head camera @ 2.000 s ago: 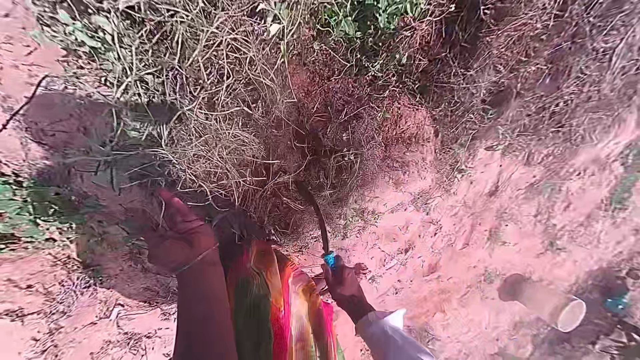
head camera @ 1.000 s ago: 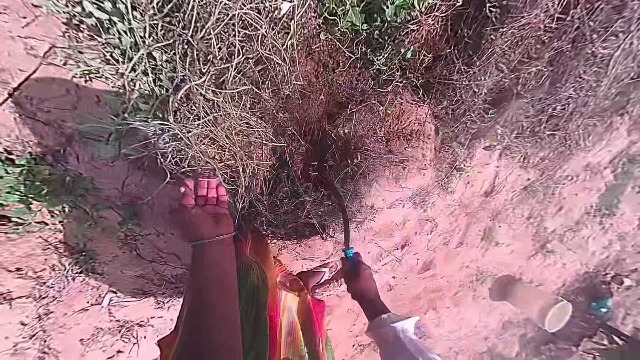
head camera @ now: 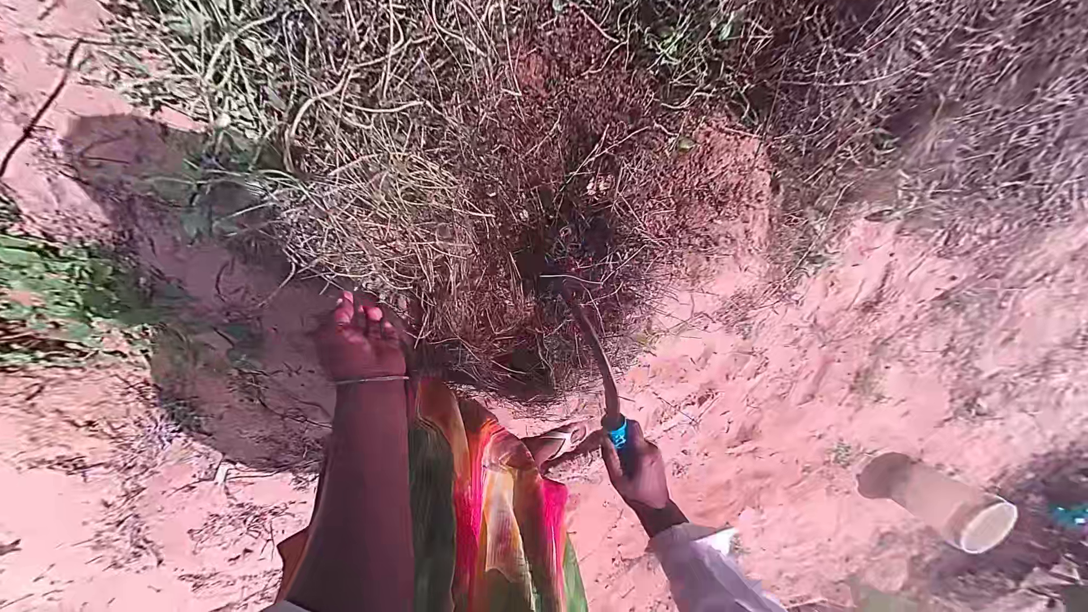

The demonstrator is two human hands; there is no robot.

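Note:
My right hand (head camera: 637,467) grips the blue-banded handle of a curved metal tool, likely a sickle (head camera: 597,357). Its blade reaches up into the dark base of a heap of dry, tangled plant stems (head camera: 476,204), where the tip is hidden. At the heap's lower left edge is my left hand (head camera: 361,340), with a thin band at the wrist. Its fingers are curled toward the stems; whether they hold any cannot be told. Brightly coloured cloth (head camera: 484,501) hangs between my arms, and part of a foot in a sandal (head camera: 552,444) shows beside it.
Pinkish sandy soil (head camera: 816,382) lies around the heap. A pale cylindrical container or tube (head camera: 939,501) is at the lower right, near a small turquoise thing (head camera: 1069,515). Green leafy plants (head camera: 68,293) grow at the left, and a thin dark stick (head camera: 38,119) is at the upper left.
Since the oldest frame, the curved tool and my right hand have shifted a little to the right. My left hand's fingers, more extended at first, are now curled.

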